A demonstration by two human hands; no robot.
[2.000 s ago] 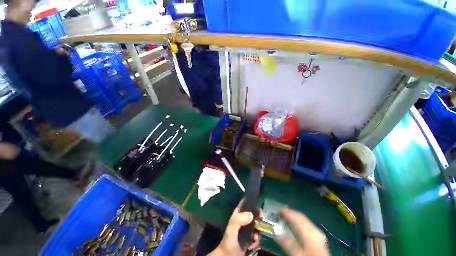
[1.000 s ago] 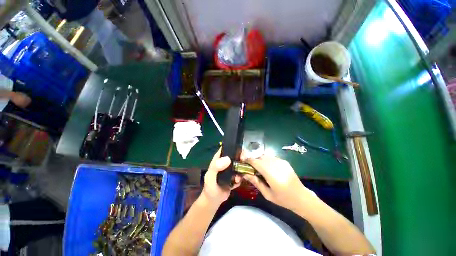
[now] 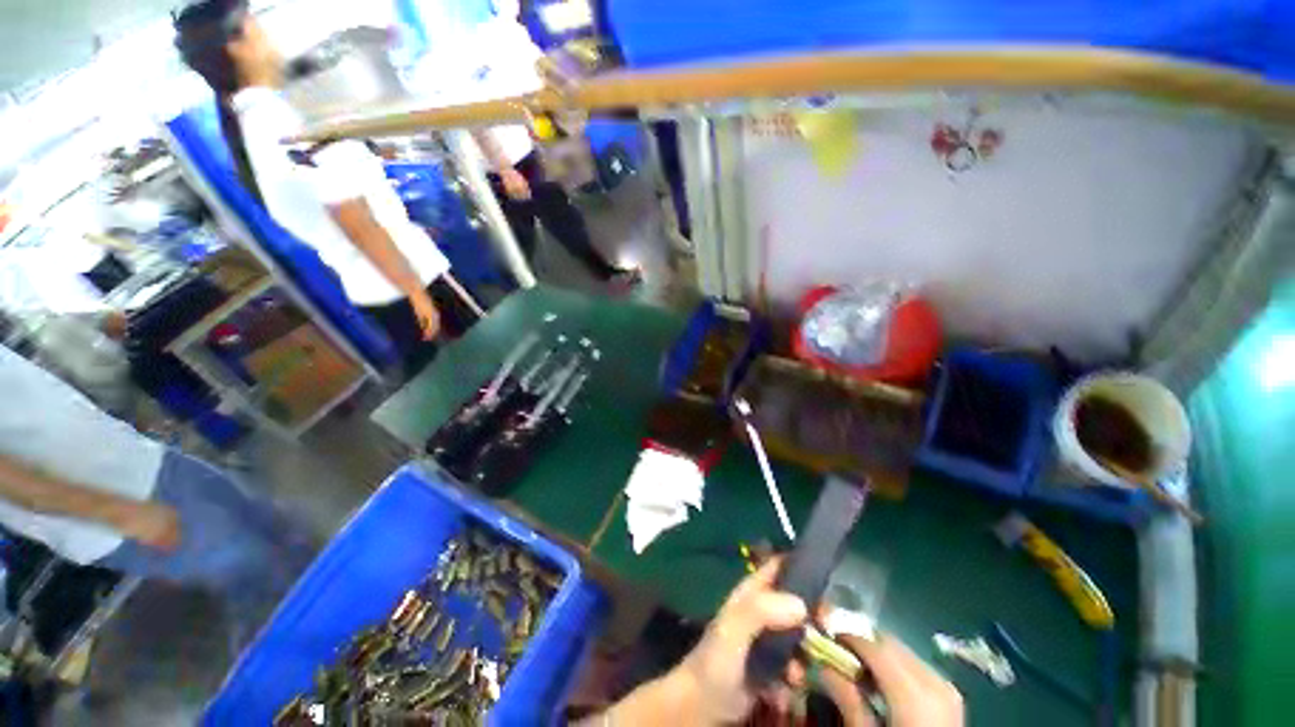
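Note:
A long black lock housing (image 3: 812, 568) is held upright and tilted in my left hand (image 3: 746, 636), low in the view right of centre. A white strip (image 3: 766, 469) shows just beyond its upper end. My right hand (image 3: 898, 685) holds a brass lock cylinder (image 3: 829, 651) against the housing's right side, near its lower end. The fingertips are slightly blurred, and the contact point is partly hidden by the fingers. A pale metal plate (image 3: 856, 582) lies behind the cylinder.
A blue bin (image 3: 334, 575) of cylinders stands left; black housings (image 3: 497, 429) lie behind it. Beyond my hands are a white rag (image 3: 662, 497), parts trays (image 3: 824, 421), a red bowl (image 3: 923, 341) and a grease tub (image 3: 1122, 426). A yellow knife (image 3: 1065, 571) and keys (image 3: 974, 656) lie right. People stand left.
The view has swung up and left, so the bench sits lower and people show at left. Both hands still hold the housing and cylinder together, and the housing now leans right.

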